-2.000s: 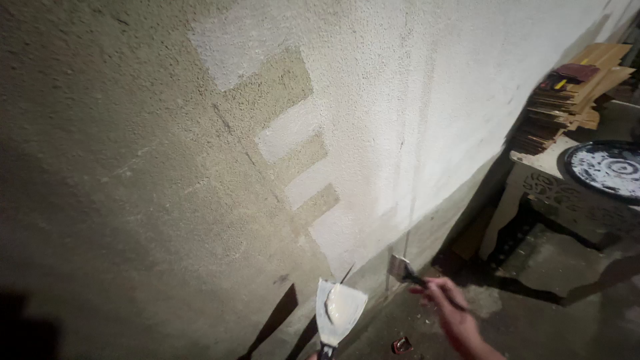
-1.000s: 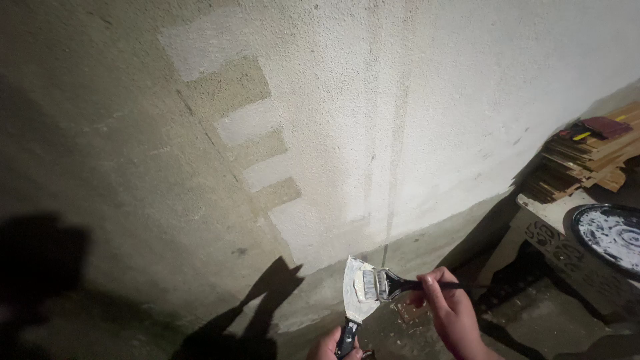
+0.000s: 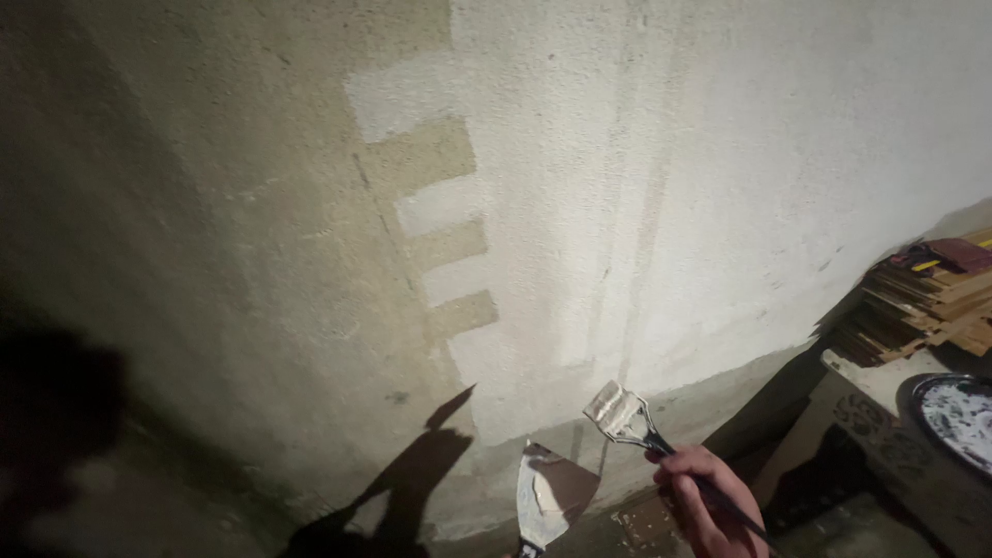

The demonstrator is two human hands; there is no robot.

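Observation:
My right hand (image 3: 709, 500), low right of centre, grips the dark handle of a flat paintbrush (image 3: 620, 411) whose bristles are coated with pale material. Beside it, at the bottom edge, a broad putty knife (image 3: 554, 492) stands blade up, with a cream-coloured dab on its blade. Only a sliver of my left hand (image 3: 508, 556) shows at the knife's handle. The brush and the blade are apart. Behind them rises a rough plaster wall (image 3: 542, 232), white on the right and olive-beige on the left, with white blocks (image 3: 442, 205) stepping down the border between the two.
On the right stands a small table with carved side panels (image 3: 876, 411). It bears a stack of wooden slats (image 3: 914, 302) and a round black-rimmed tray (image 3: 957, 418) smeared with white. A reddish-brown piece (image 3: 647, 519) lies on the floor below the wall. Dark shadows fall across the wall's lower left.
One second ago the brush touched the putty knife's blade; now it is lifted away, up and to the right of it. Two seconds ago the two were also apart.

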